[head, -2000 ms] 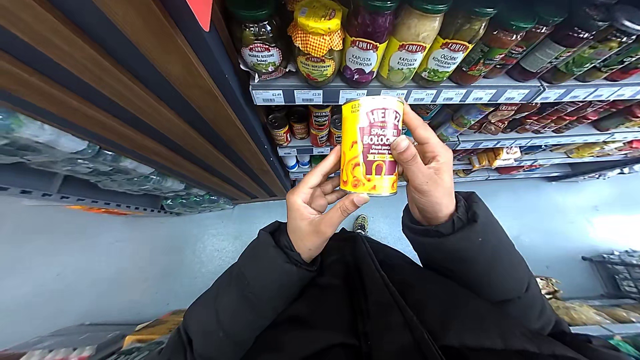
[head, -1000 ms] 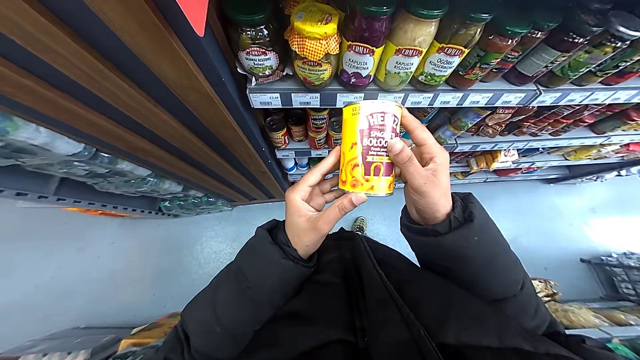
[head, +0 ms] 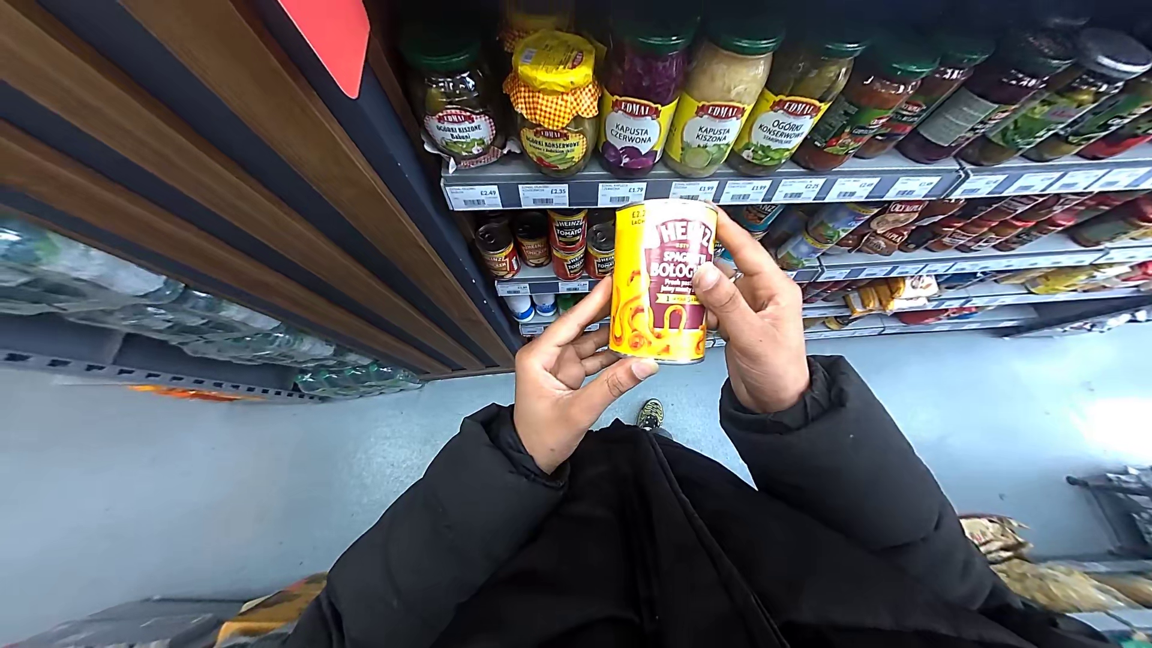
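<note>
A yellow and maroon Heinz food can [head: 664,283] is held upright between both hands, its printed front facing me. My left hand [head: 576,373] grips its left side and lower edge, with the thumb near the bottom rim. My right hand [head: 760,310] holds the right side, its thumb pressed on the front and its other fingers partly hidden behind the can. Beyond the can stand a jar of red cabbage [head: 637,108] and a jar of pale sauerkraut [head: 717,108] on a shelf.
The grey shelf edge [head: 576,193] carries price tags. Smaller cans [head: 569,236] stand on the shelf below. A slatted wooden panel [head: 225,171] rises at left, beside wrapped bottles [head: 180,310]. A metal rack [head: 1111,504] is at far right, above the grey floor [head: 378,468].
</note>
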